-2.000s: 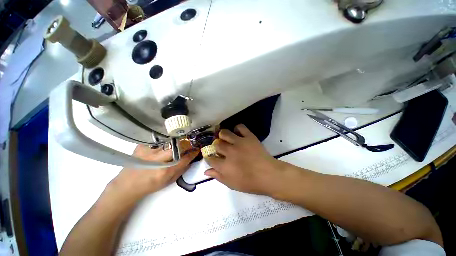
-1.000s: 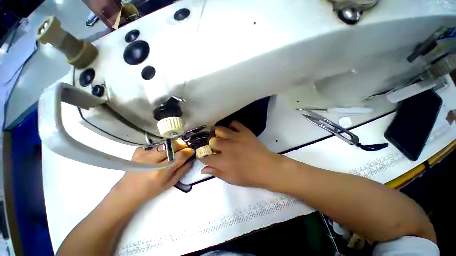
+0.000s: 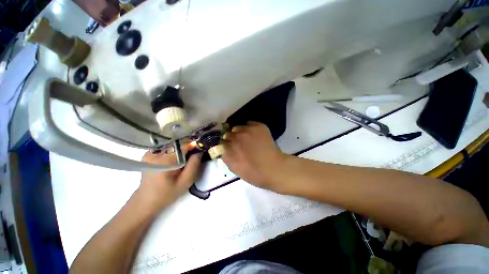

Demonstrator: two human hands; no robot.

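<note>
A dark navy garment piece [image 3: 264,111] lies under the arm of the white sewing machine [image 3: 241,48], to the right of the needle area. My left hand [image 3: 167,174] is at the left of the needle area, partly behind the white curved guard, its thumb and fingers on dark cloth. My right hand [image 3: 251,152] is at the right of the needle area with bent fingers on the cloth, beside a small cream knob [image 3: 216,152]. The needle and presser foot are mostly hidden by fingers and machine parts. A small light glows at the fingertips.
Silver thread snips [image 3: 360,120] with a dark handle lie right of the needle. A thin white tool [image 3: 375,98] lies behind them, near a small white disc [image 3: 372,111]. A black phone [image 3: 449,107] lies at the table's right. A printed ruler [image 3: 300,206] runs along the front edge.
The camera view has shifted slightly. My left thumb has moved back a little from the needle area. My right hand has turned slightly, its fingers drawn closer together.
</note>
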